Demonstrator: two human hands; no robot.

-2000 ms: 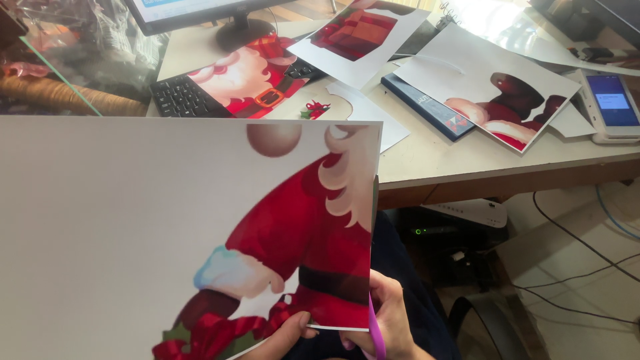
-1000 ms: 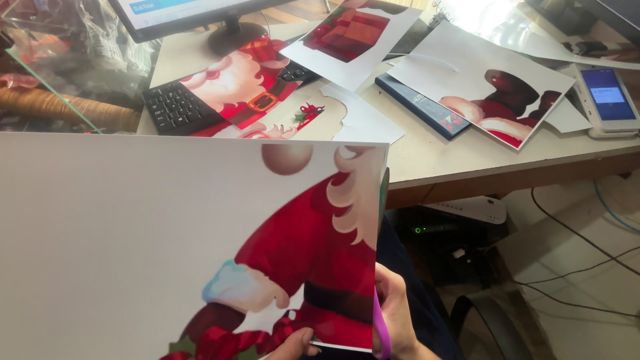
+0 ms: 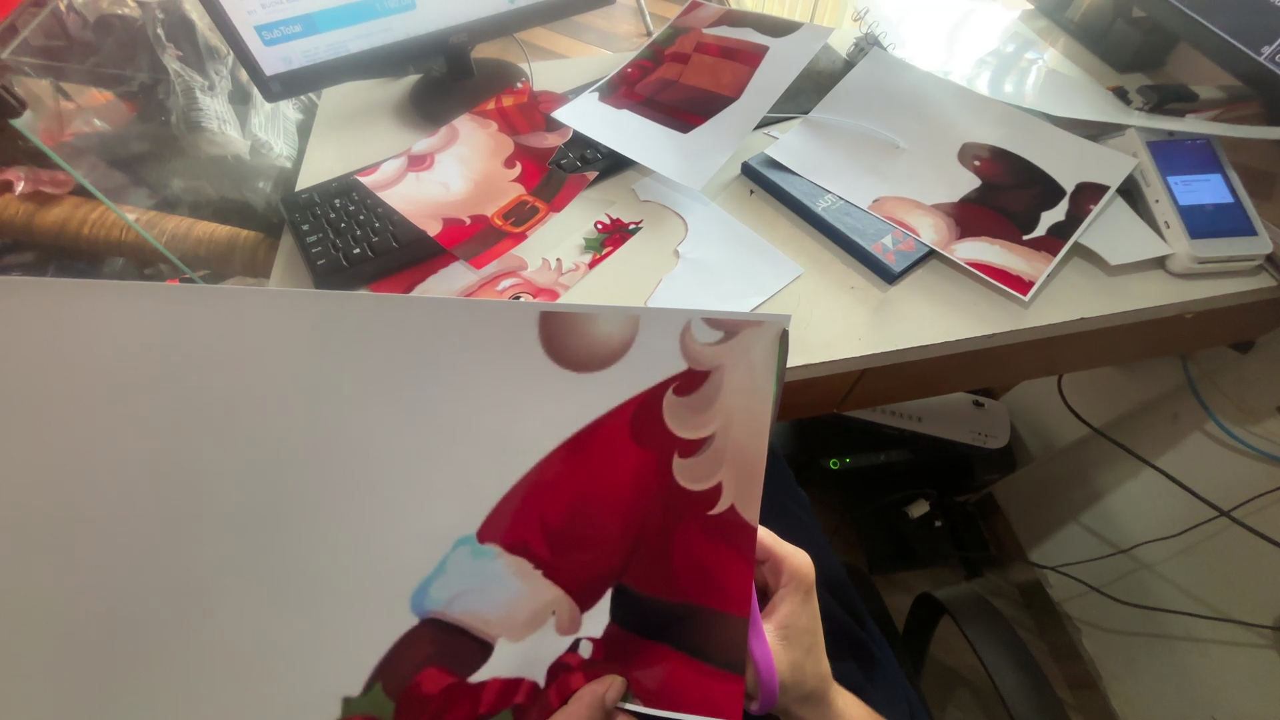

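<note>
A large printed paper sheet with part of a Santa Claus picture fills the lower left of the head view. My left hand pinches its bottom edge, with mainly the thumb showing. At the sheet's right edge, my right hand holds scissors by a purple handle; the blades are hidden behind the paper. Cut Santa pieces lie over a black keyboard on the desk. Another printed sheet rests partly on a dark blue box, and a sheet with a red gift print lies between.
A monitor stands at the back left. On the desk's right is a white handheld device with a lit screen. Below the desk edge are a black device with a green light, loose cables and a curved black chair part.
The large sheet has shifted slightly down and right in the view over the two seconds. Both hands keep their holds at its lower right.
</note>
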